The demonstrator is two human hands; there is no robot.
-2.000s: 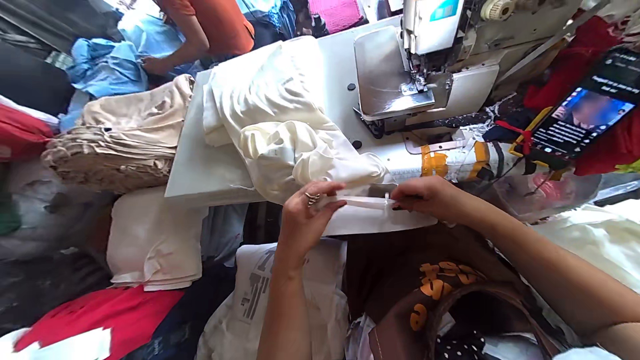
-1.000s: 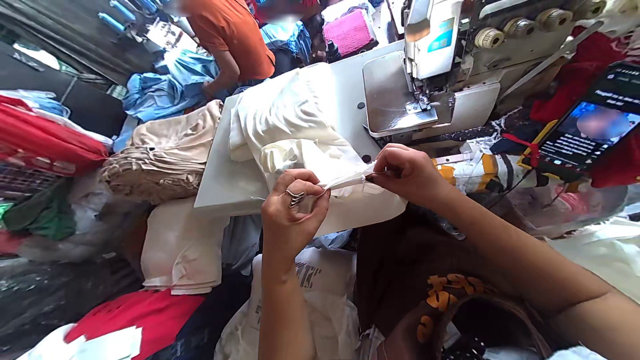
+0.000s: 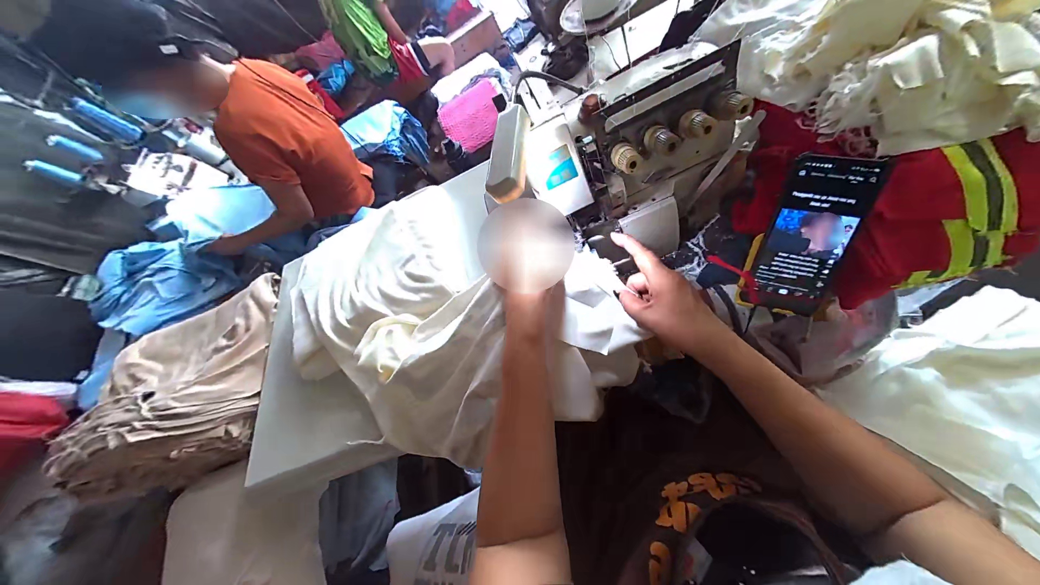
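Note:
White fabric (image 3: pixel 406 309) lies bunched over the sewing machine table and hangs past its front edge. My left hand (image 3: pixel 526 248) is on or just above the cloth beside the head of the overlock sewing machine (image 3: pixel 561 166); a blur covers it, so its fingers and grip do not show. At the cloth's right edge is my right hand (image 3: pixel 662 296), index finger stretched toward the presser foot area and thumb close to the fabric. Whether it pinches the cloth is unclear. The needle and foot are mostly hidden.
A phone (image 3: pixel 816 236) with a lit screen stands right of the machine. Folded beige cloth (image 3: pixel 179 382) is stacked left of the table (image 3: pixel 276 431). A person in an orange shirt (image 3: pixel 284 134) handles blue fabric beyond. White cloth (image 3: pixel 959 406) lies at the right.
Both hands have moved from the table's front edge up to the machine head, and the white fabric has come along with them. They no longer hold the strip edge between them. The view has shifted.

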